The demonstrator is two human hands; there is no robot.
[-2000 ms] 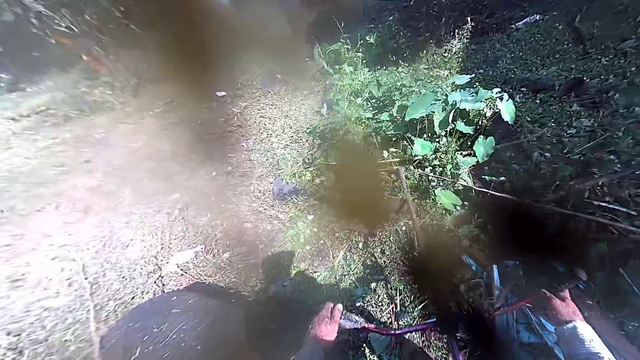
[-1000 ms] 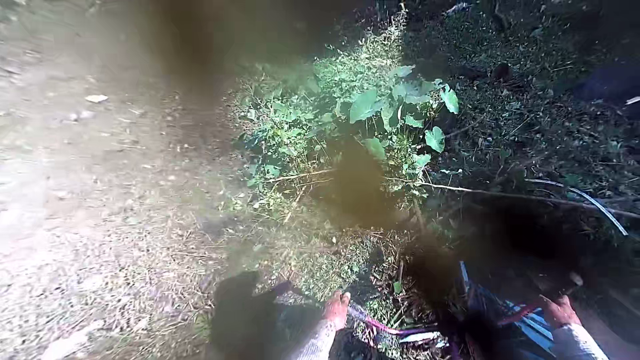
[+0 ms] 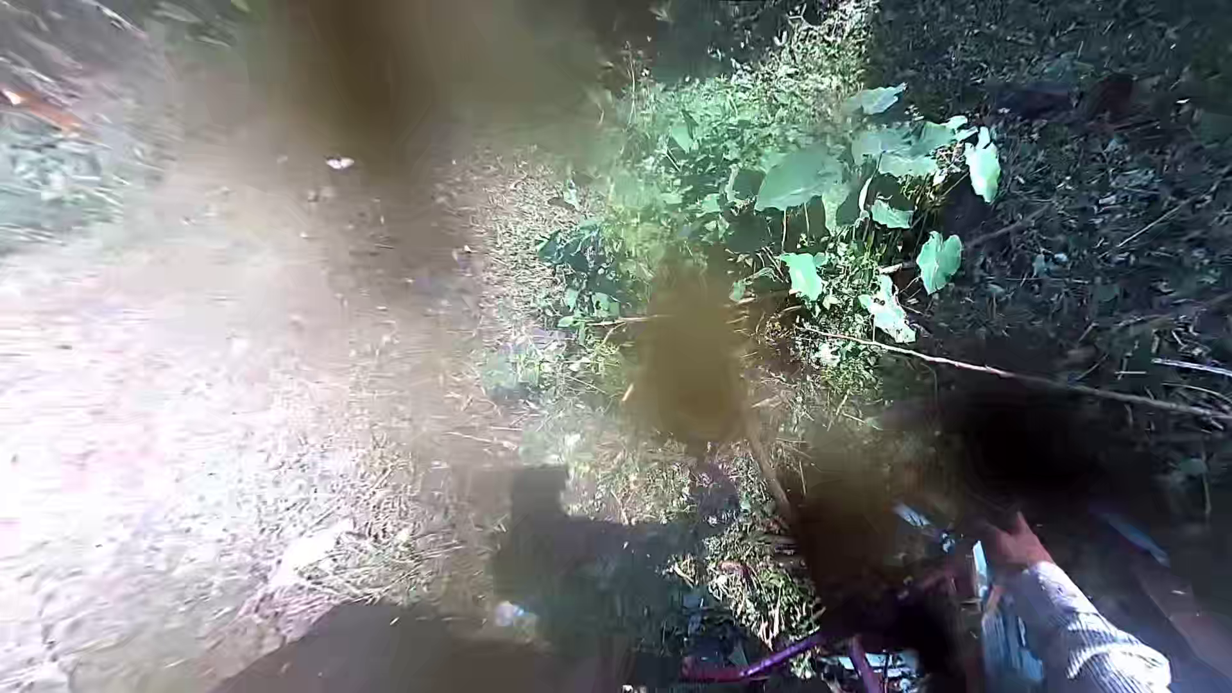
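At the lower right, my right hand [image 3: 1020, 544], below a light knitted sleeve, is closed around the right end of a handlebar, its fingers partly lost in shadow and a dark lens smear. The purple-red handlebar [image 3: 770, 662], which looks like a bicycle's, curves along the bottom edge; a dark blot covers its middle. Blue and white strips or wrapping [image 3: 1006, 635] show beside the right forearm. My left hand is out of view.
A sunlit dirt path [image 3: 241, 385] runs along the left. Broad-leaved green plants [image 3: 799, 178] grow ahead, right of the path. A long thin stick [image 3: 1011, 373] lies across the shaded undergrowth at right. Shadows [image 3: 577, 558] fall on the ground below. Brown smears blur the view.
My left hand, on the bar's left end in the earlier frames, is no longer in view. My right hand stays at the lower right. The view has shifted over the ground and plants.
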